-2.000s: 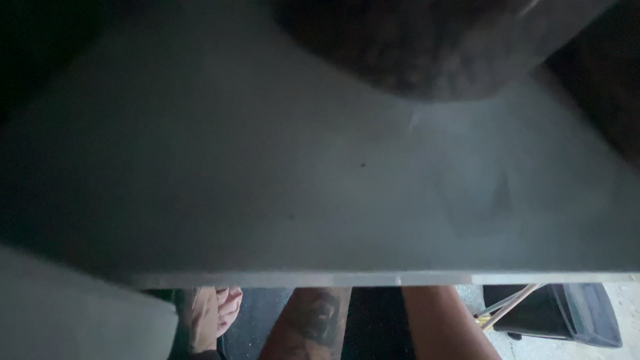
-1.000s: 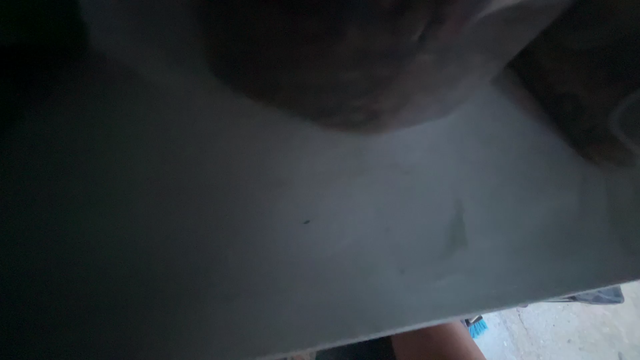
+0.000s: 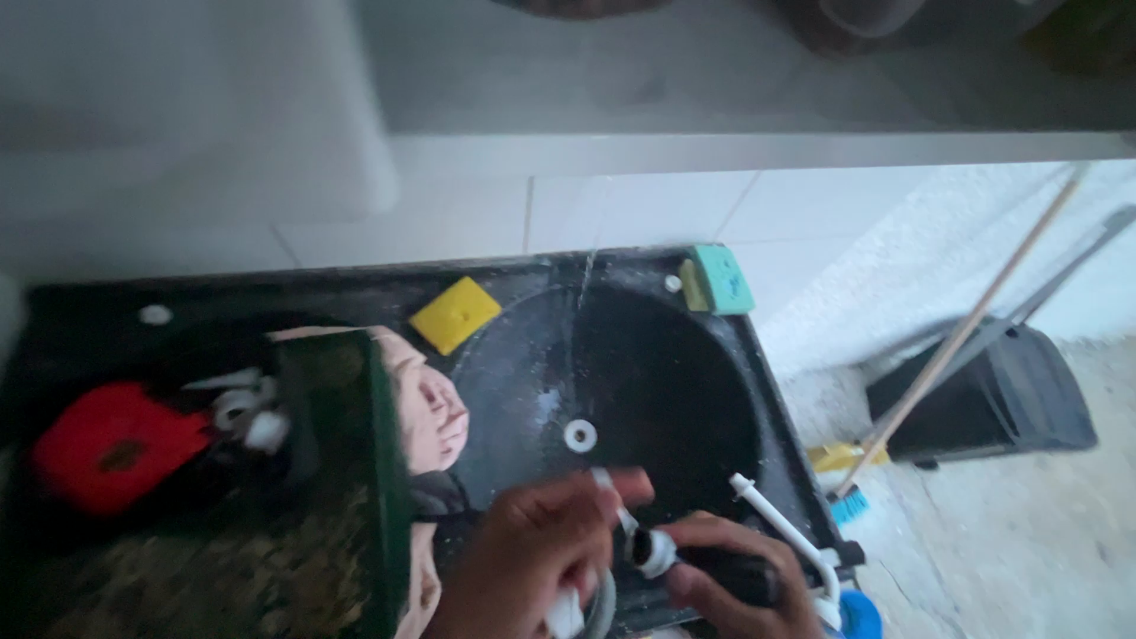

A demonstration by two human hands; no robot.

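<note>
Over the near edge of a round black sink basin [image 3: 657,382], my right hand [image 3: 737,577] grips a dark cylindrical part [image 3: 732,575] with a white threaded collar [image 3: 652,552]. Beside it on the left, my left hand [image 3: 550,541] pinches a thin white strip [image 3: 617,501] whose lower end meets the collar. A white plastic piece [image 3: 564,614] shows under my left palm, next to a grey hose [image 3: 603,608]; whether the palm holds it I cannot tell. A white drain fitting [image 3: 580,436] lies in the basin beyond my hands.
A yellow sponge [image 3: 455,315] and a green sponge [image 3: 721,280] lie on the sink's back rim. Pink cloth [image 3: 430,413], a green-edged box [image 3: 382,488], red object [image 3: 115,448] and white fittings [image 3: 253,413] are left. A white pipe [image 3: 790,528] is right; a shelf [image 3: 710,146] overhangs. Black bin [image 3: 976,390] stands beyond.
The view has moved out from the shelf that filled most of it, so the sink and both hands now show. Earlier, only forearms were visible below the shelf edge.
</note>
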